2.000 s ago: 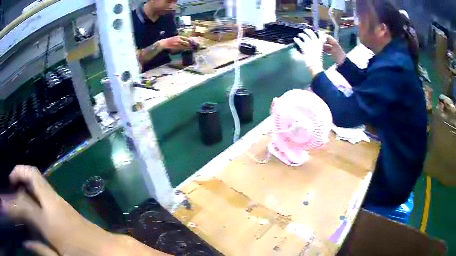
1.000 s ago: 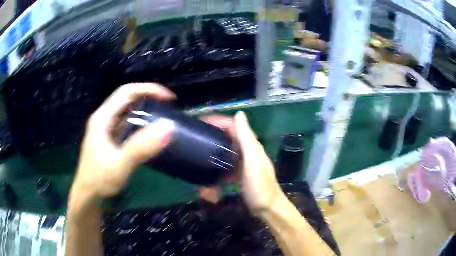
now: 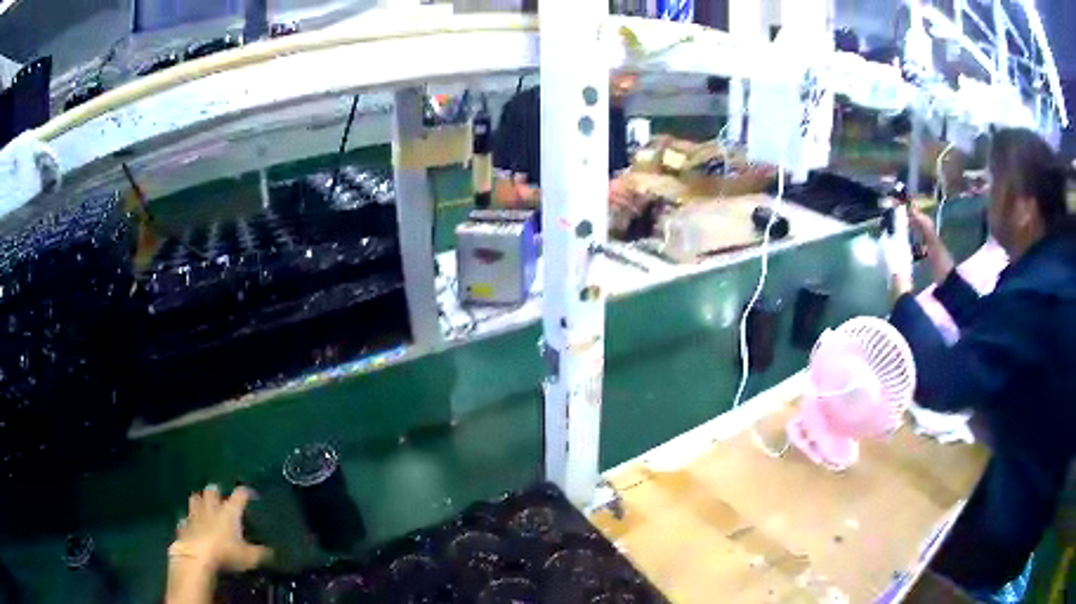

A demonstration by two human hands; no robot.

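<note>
My left hand (image 3: 216,540) is at the lower left, small and cut off at the wrist by the bottom edge. Its fingers are spread and it holds nothing visible. A black cylindrical unit (image 3: 326,505) stands upright on the green belt (image 3: 413,442) just right of my left hand, apart from it. Another dark cylindrical unit (image 3: 85,559) is dim at the far lower left. The black blister tray (image 3: 472,560) with round pockets lies along the bottom edge. My right hand is out of the picture.
A white perforated upright (image 3: 575,271) rises behind the tray. A pink fan (image 3: 855,383) stands on the cardboard-covered bench (image 3: 720,507). Two cylinders stand beyond it on the belt. Black stacked trays (image 3: 271,277) and a grey boxy device (image 3: 496,260) are behind. A person sits at right.
A second ago both hands held a black cylinder at the centre. Now my left hand is empty and lower, my right hand is gone from view, and the view has turned right.
</note>
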